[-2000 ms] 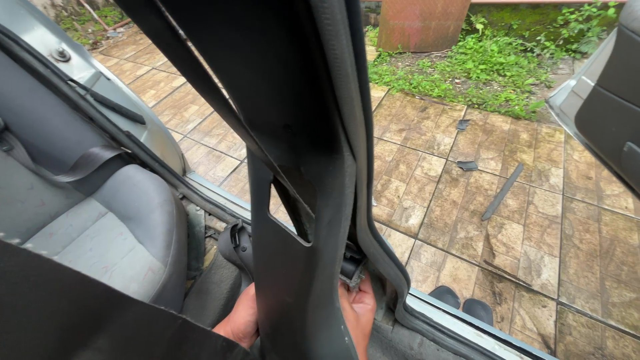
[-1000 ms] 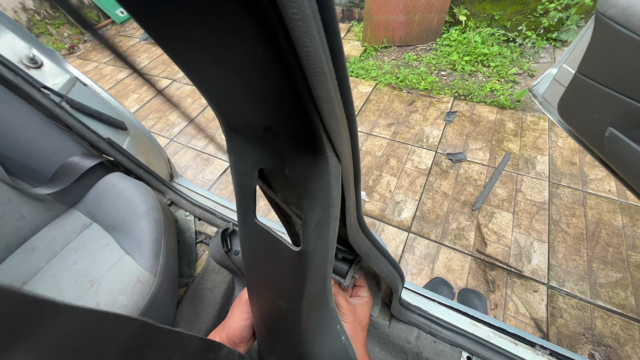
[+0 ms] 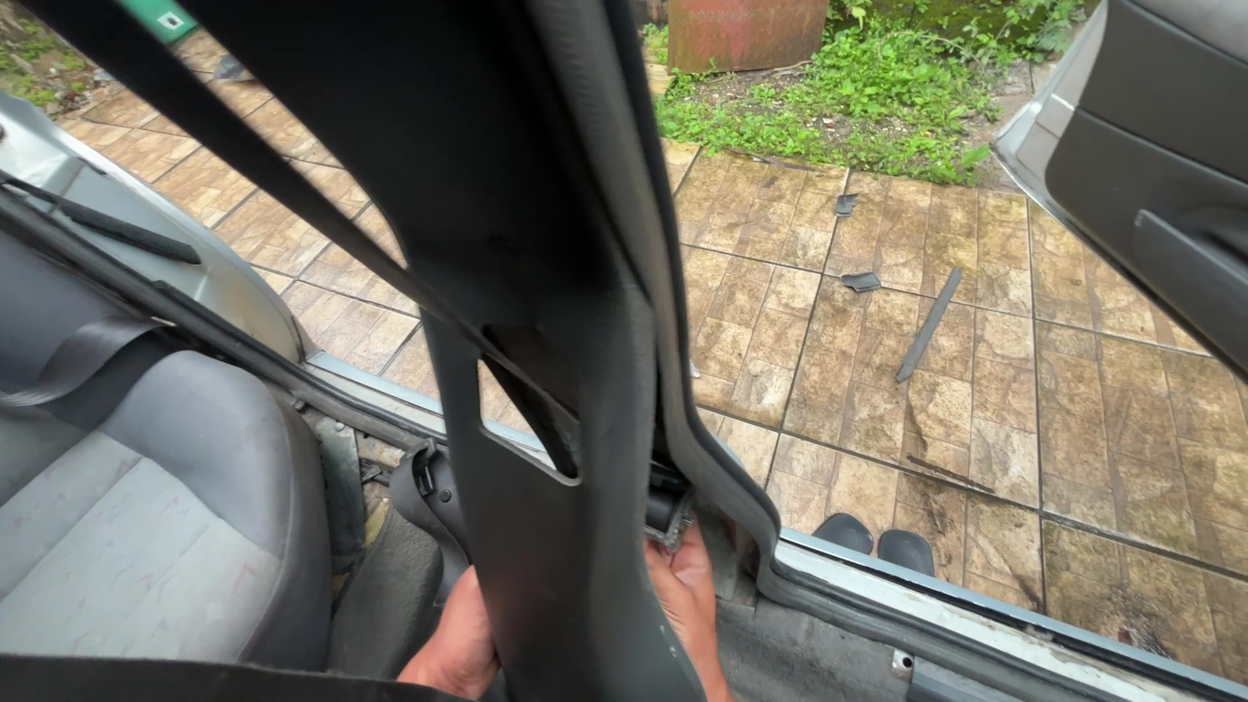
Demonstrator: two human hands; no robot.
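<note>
A black plastic pillar trim panel (image 3: 546, 546) stands between my hands, with a slot through which the dark seat belt webbing (image 3: 322, 185) runs. My left hand (image 3: 458, 643) is at the panel's left edge, its fingers hidden behind it. On the other side, my right hand (image 3: 687, 585) has its fingers at the lower end of a dark cylindrical part with a metal rim (image 3: 668, 517), which looks like a seat belt retractor. A black rubber door seal (image 3: 687, 390) runs down the right side of the pillar. A loose dark plastic trim piece (image 3: 429, 497) sits left of the panel.
A grey fabric rear seat (image 3: 195, 507) is at left. The door sill (image 3: 936, 595) crosses the lower right, with black footwear (image 3: 905, 553) on the tiles outside. A dark strip (image 3: 929, 327) and small scraps lie on the tiles. An open door (image 3: 1150, 166) stands at upper right.
The view has shifted slightly. Both hands remain low on either side of the pillar trim; no other change is plain.
</note>
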